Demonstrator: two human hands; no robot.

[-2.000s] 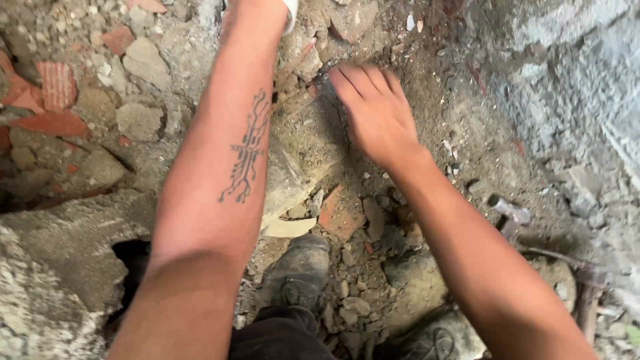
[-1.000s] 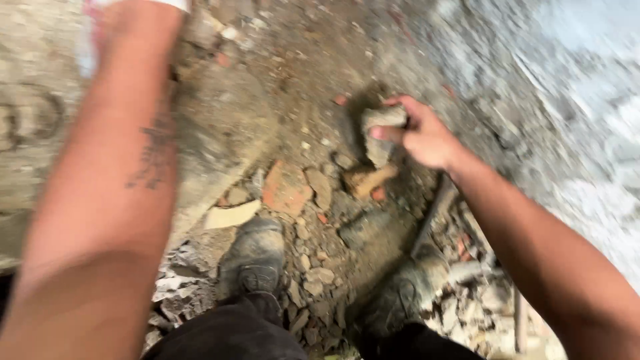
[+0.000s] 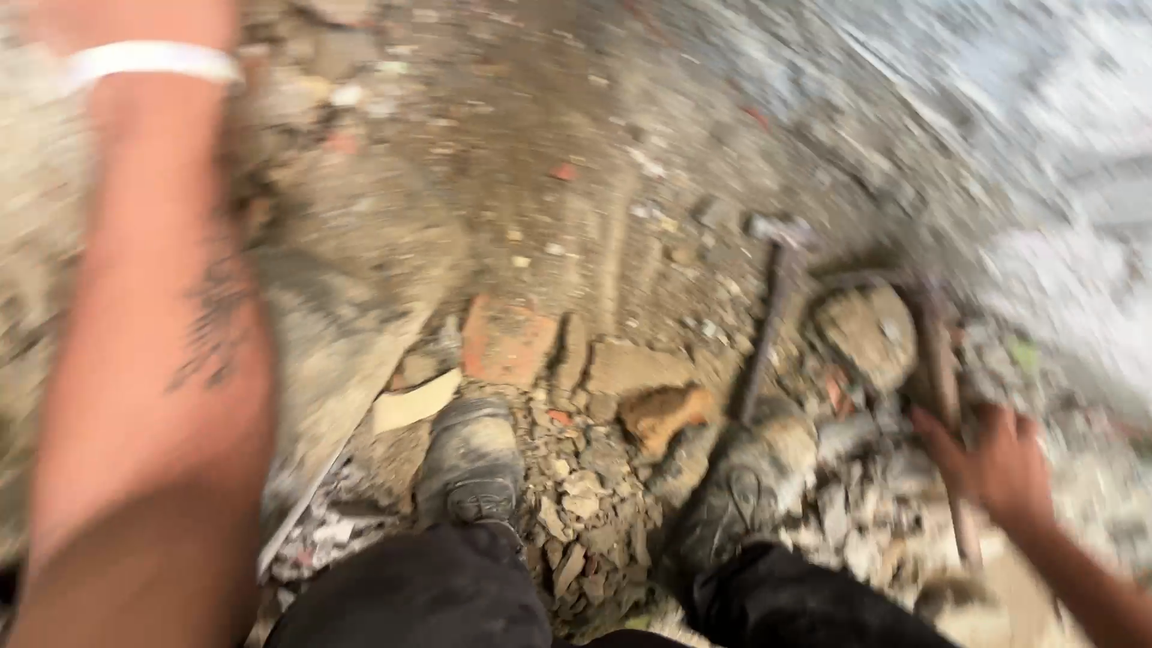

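My right hand (image 3: 994,463) is at the wooden handle of a pick (image 3: 940,369) at the lower right, its thumb and fingers around or against the shaft; blur hides how firm the contact is. Left of the pick, a hammer (image 3: 769,315) with a metal head lies with its handle toward my boot. A rounded stone (image 3: 868,333) sits between the two tools. My left hand (image 3: 135,22), above a white wristband, is mostly cut off by the top left edge, so its fingers and anything in them are hidden.
My boots (image 3: 472,459) stand on loose rubble. Around them lie a flat brick piece (image 3: 508,342), an orange-brown stone (image 3: 666,414) and a pale curved shard (image 3: 417,402). A large stone slab (image 3: 351,297) is on the left; a rough pale wall or rock face (image 3: 1053,180) rises at the right.
My right hand held a grey stone one second ago; that stone is no longer in it, and the hand has moved right and down to the pick handle. The view has shifted.
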